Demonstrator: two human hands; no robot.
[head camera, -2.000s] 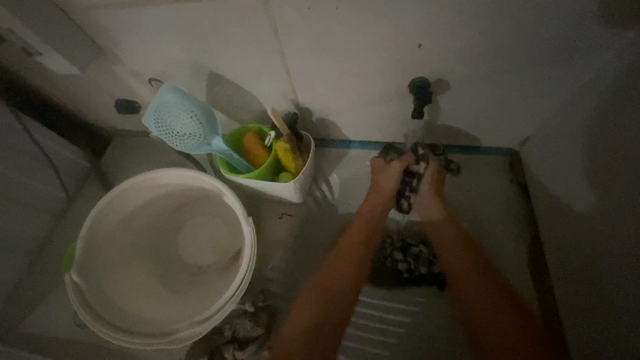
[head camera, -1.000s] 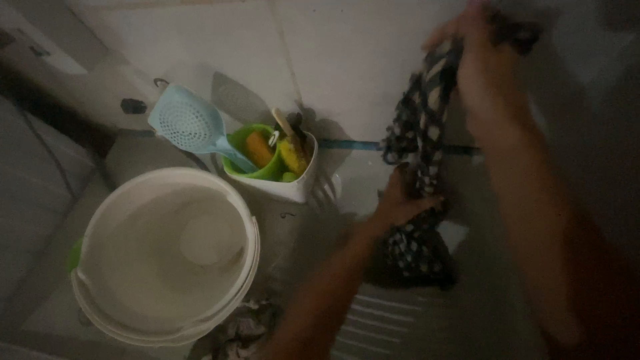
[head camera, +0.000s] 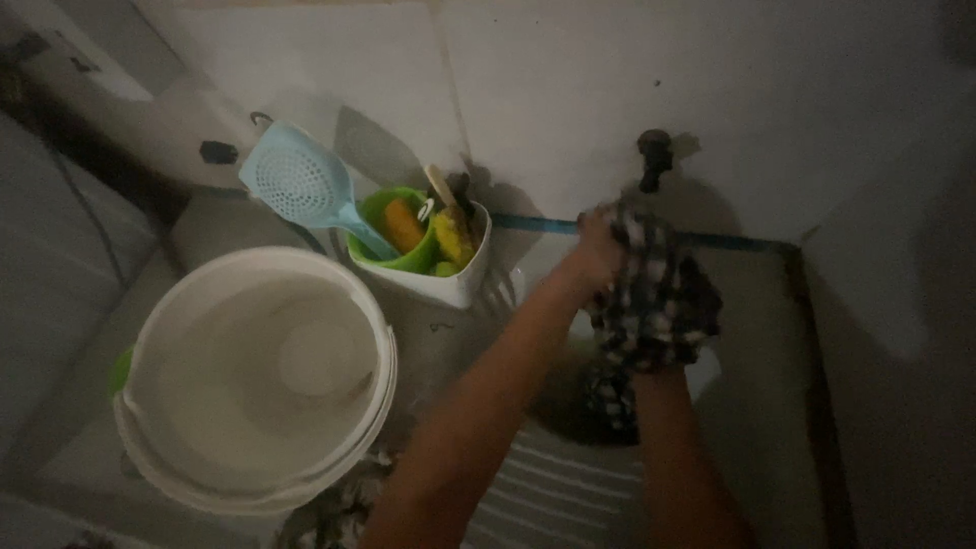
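Note:
A dark and light checked cloth (head camera: 659, 293) is bunched up over the laundry sink (head camera: 564, 488), just below the wall tap (head camera: 654, 158). My left hand (head camera: 598, 252) grips its upper left part. The cloth covers my right hand, with only the wrist and forearm showing beneath it, so its fingers are hidden. Part of the cloth hangs down between my forearms, over the dark basin. Below it lies the ribbed washboard surface of the sink.
At the left stands a large white bucket (head camera: 255, 488) holding cloudy liquid. Behind it, a white container (head camera: 435, 288) holds a green cup (head camera: 377, 206), a light blue perforated scoop (head camera: 297, 179) and a wooden-handled brush. A patterned cloth (head camera: 335, 511) lies beside the bucket.
The cloth, stretched between my hands a second ago, is now bunched below the tap. My right hand has come down from the upper right, and my left hand has moved up.

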